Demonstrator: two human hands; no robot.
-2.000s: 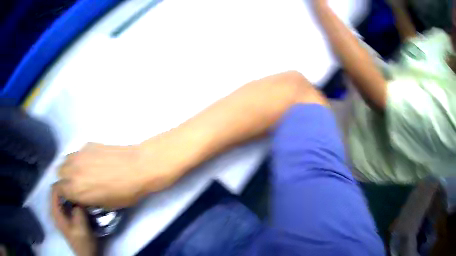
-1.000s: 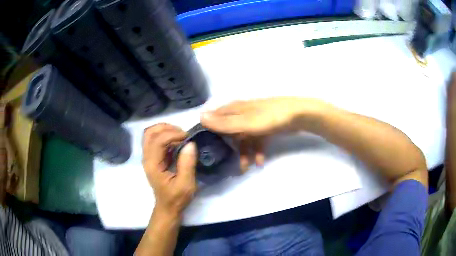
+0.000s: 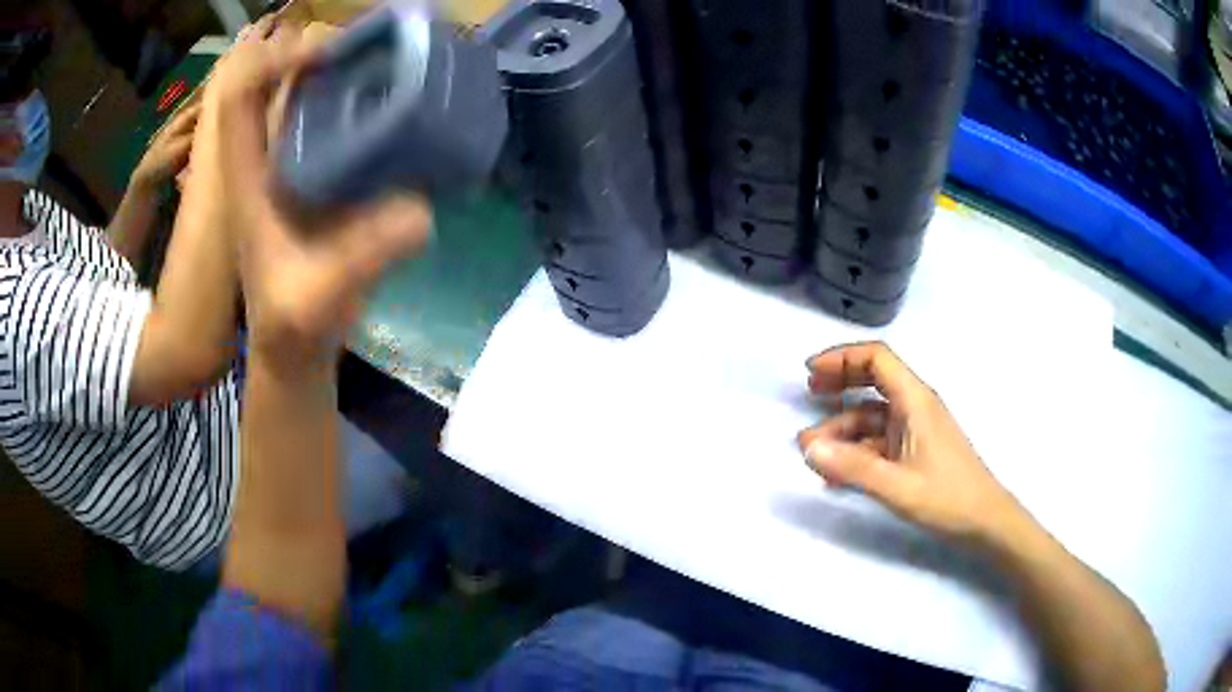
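Note:
My left hand point(image 3: 318, 250) is raised at the upper left, blurred, and holds a dark grey plastic housing point(image 3: 392, 115) above the bench. The housing's face with a round centre is turned towards me. Just right of it stands a column of stacked grey housings point(image 3: 595, 189), its top housing showing a central round hole. My right hand point(image 3: 899, 439) is over the white foam sheet point(image 3: 676, 433), fingers curled and apart. No object shows in it.
More tall housing stacks point(image 3: 878, 176) stand behind. A blue tray point(image 3: 1094, 203) with dark specks is at the upper right. A person in a striped shirt point(image 3: 81, 338) sits at left, arms near a brown box edge. Green bench top point(image 3: 466, 291) shows between.
The view has swung left. My left hand has lifted the housing off the sheet towards the stacks, and my right hand has let go of it.

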